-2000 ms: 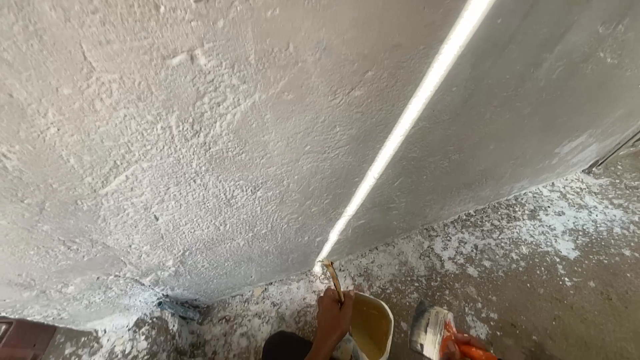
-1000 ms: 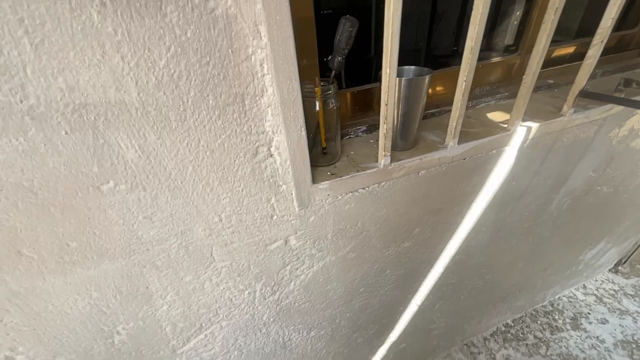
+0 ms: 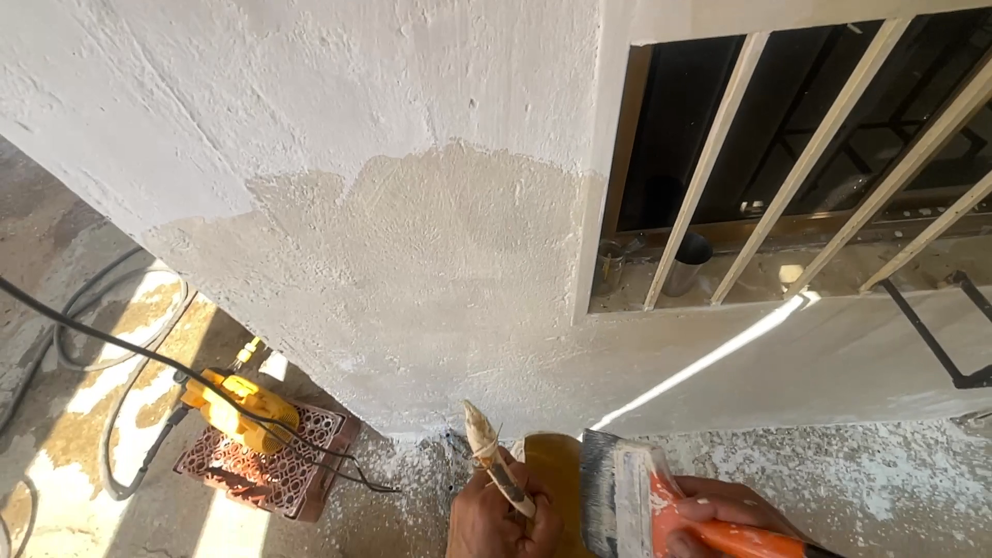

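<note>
My left hand (image 3: 504,508) is closed around a thin wooden stick (image 3: 496,465) with a pale, coated tip, at the bottom middle. A container with yellow-brown contents (image 3: 556,480) shows just right of that hand; whether the hand also holds its rim is hidden. My right hand (image 3: 725,515) grips the orange handle of a wide paintbrush (image 3: 639,492), whose dark, coated bristles lie over the container's right side. Behind both hands rises a plastered wall (image 3: 434,294) with a darker, damp-looking patch below a whiter area.
A barred window (image 3: 783,155) is at upper right, with a metal cup (image 3: 688,263) and a glass jar (image 3: 610,267) on its sill. A yellow machine (image 3: 244,411) sits on an upturned-looking plastic crate (image 3: 310,465) at left, with a black cable and hose (image 3: 116,395). Black metal brackets project at right.
The view has swung widely, first up to the window, then back to include the floor at left. Both hands, out of view one second ago, are in view again with the stick and brush.
</note>
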